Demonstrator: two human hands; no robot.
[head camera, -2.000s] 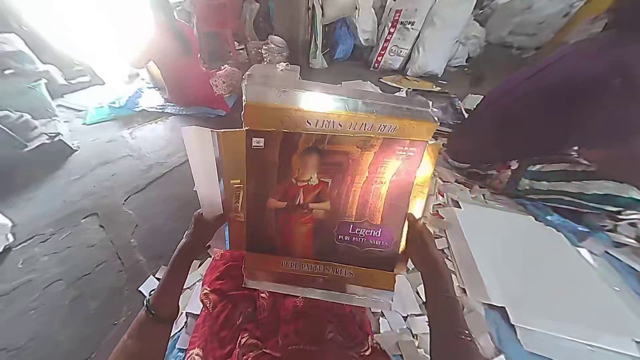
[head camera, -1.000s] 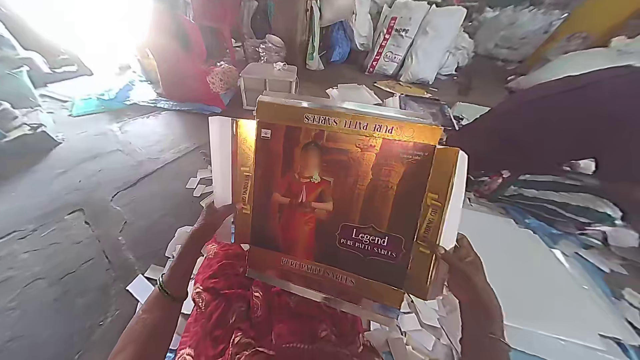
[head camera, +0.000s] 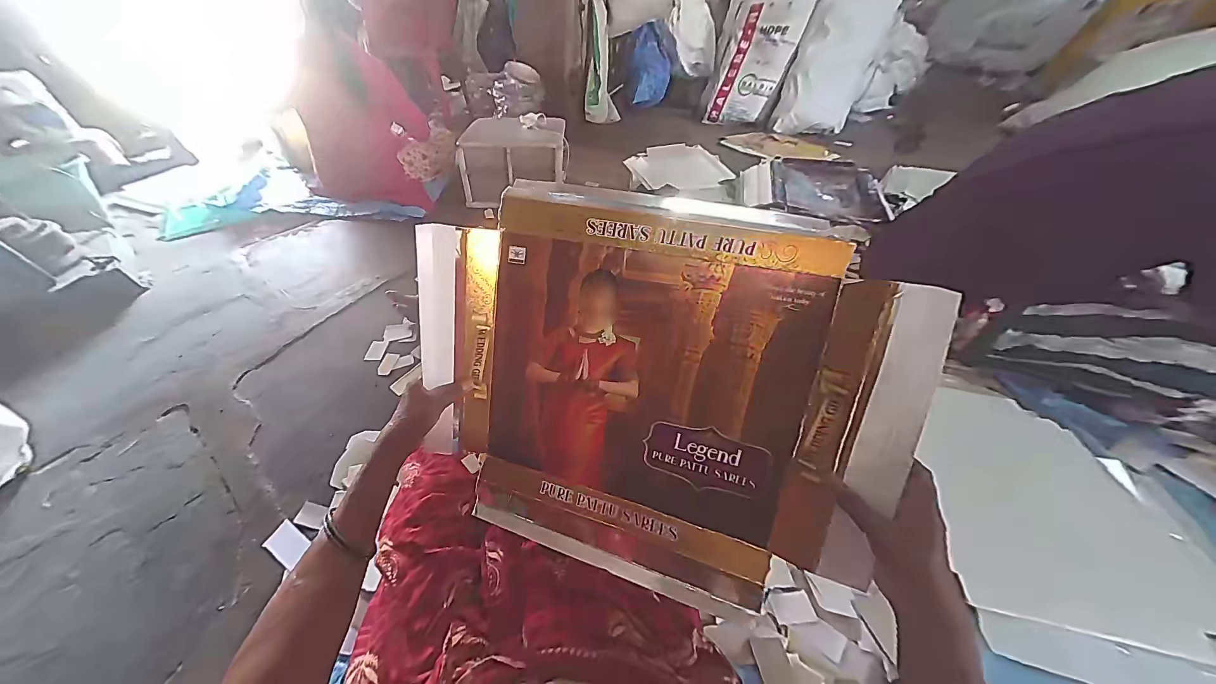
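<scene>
A printed cardboard saree box blank (head camera: 655, 380), gold and brown with a pictured figure in red, is held up over my lap. Its side flaps spread outward and show pale inner faces. My left hand (head camera: 427, 413) grips the lower part of the left flap, with a bangle on that wrist. At the lower right corner, my right hand (head camera: 898, 522) holds the right flap, its fingers partly hidden behind the card. Beneath the box lies red patterned cloth (head camera: 456, 589) over my lap, with small white card scraps (head camera: 807, 617) beside it.
A large white sheet (head camera: 1064, 532) lies at right, near a person in dark purple clothing (head camera: 1064, 190). Another person in red (head camera: 356, 123) sits at the back left. A small white stool (head camera: 513, 138), paper stacks (head camera: 679, 169) and white sacks (head camera: 760, 57) stand beyond the box.
The box's side flaps have spread further out to both sides since two seconds ago. My right hand has shifted onto the right flap. The small white stool shows behind the box.
</scene>
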